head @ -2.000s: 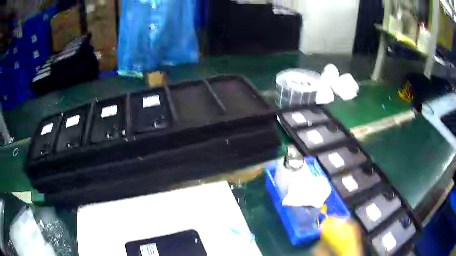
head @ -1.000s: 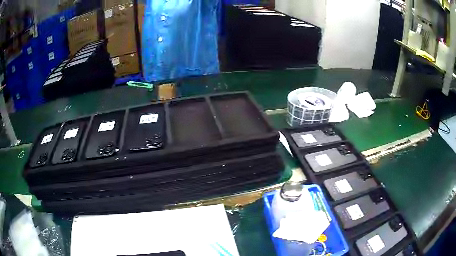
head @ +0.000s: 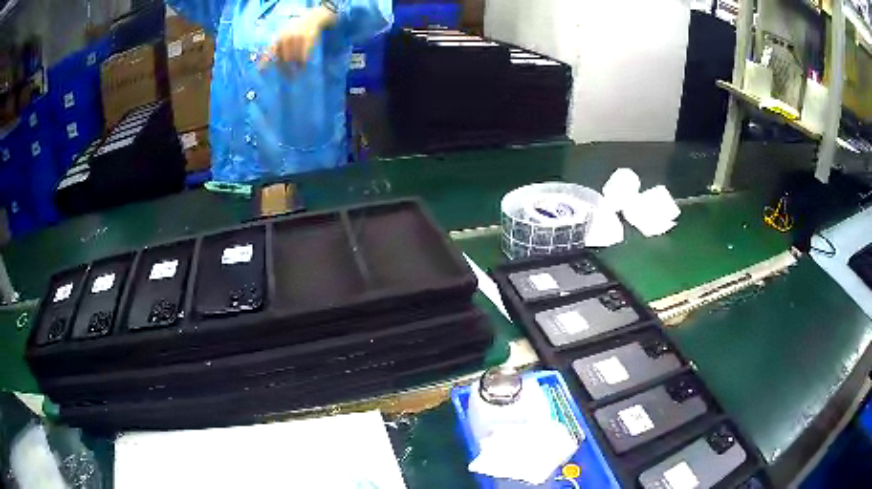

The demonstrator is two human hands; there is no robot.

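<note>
Neither of my hands is in view. Nearest in front of me is the white mat (head: pixel 258 454), cut off by the bottom edge, with no phone visible on its shown part. Behind it is a stack of black foam trays (head: pixel 258 372). The top tray holds several dark smartphones (head: pixel 229 277) with white labels in its left pockets, and its two right pockets are empty. A single foam tray at the right holds a row of grey smartphones (head: pixel 629 368) with labels and camera bumps.
A small blue bin (head: pixel 598 458) holds a solvent bottle (head: pixel 500 386), a white wipe (head: pixel 524 447) and yellow bits. Clear plastic wrapping (head: pixel 48 458) lies at bottom left. A round gridded container (head: pixel 545 222) and white crumpled pieces (head: pixel 650 208) stand behind. A person in blue (head: pixel 277 105) stands across the bench.
The view has shifted, and the phone at the mat's bottom edge is out of frame. The yellow-tipped hand seen near the bin earlier is gone. The person opposite now shows a raised hand.
</note>
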